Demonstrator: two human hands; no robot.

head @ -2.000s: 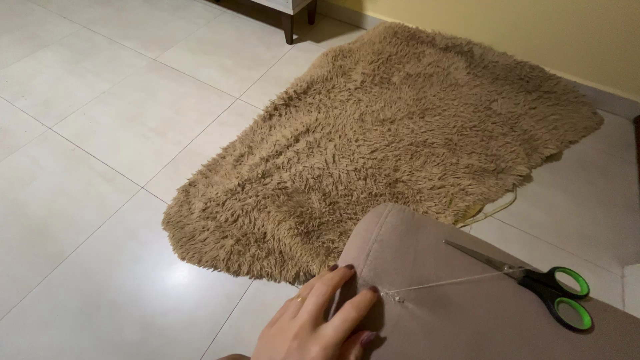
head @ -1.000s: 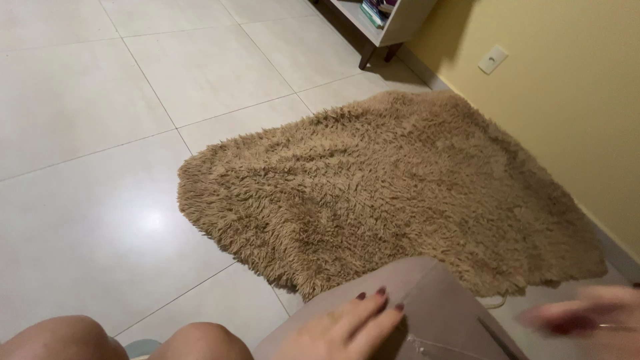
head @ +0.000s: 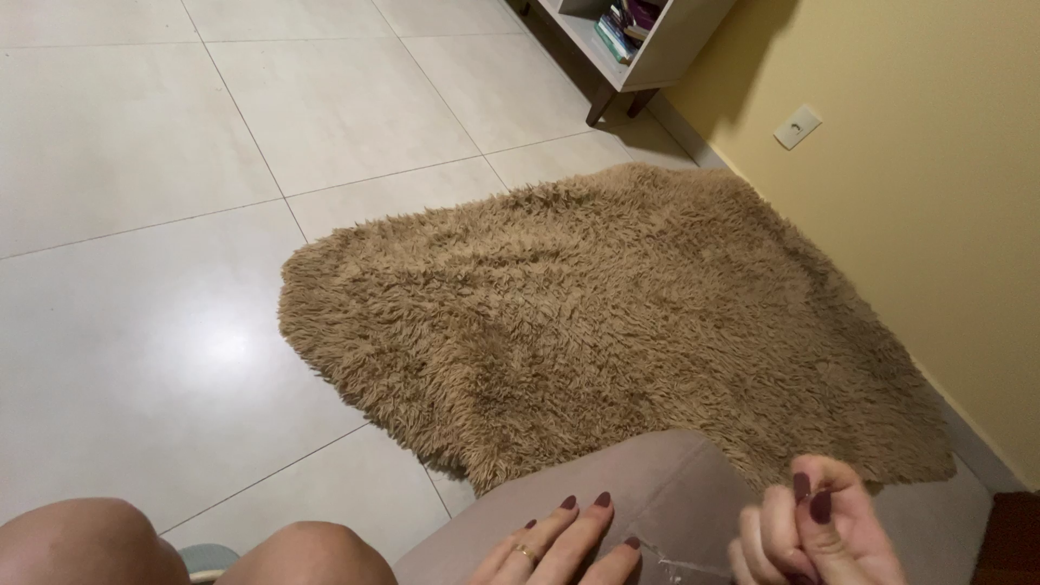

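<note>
My left hand (head: 561, 544), with a gold ring and dark nail polish, lies spread on the taupe fabric of an upholstered seat (head: 666, 479) at the bottom. Beside its fingertips, white thread (head: 670, 562) shows on the fabric near a seam. To the right, my right hand (head: 821, 520) is raised over the seat, thumb and forefinger pinched together, the other fingers curled. Something tiny may be between the fingertips, too small to make out. The scissors are not visible in this view.
A shaggy brown rug (head: 609, 325) covers part of the tiled floor (head: 146, 325) beyond the seat. A shelf unit (head: 642, 69) with books (head: 621, 32) stands at the top by a yellow wall (head: 918, 203) with a wall plate (head: 798, 127). My bare knees (head: 309, 552) are at bottom left.
My right hand, absent two seconds ago, has come in at the right and now shows its fingers pinched. My left hand stays on the seat. The view has swung, and the scissors have left it.
</note>
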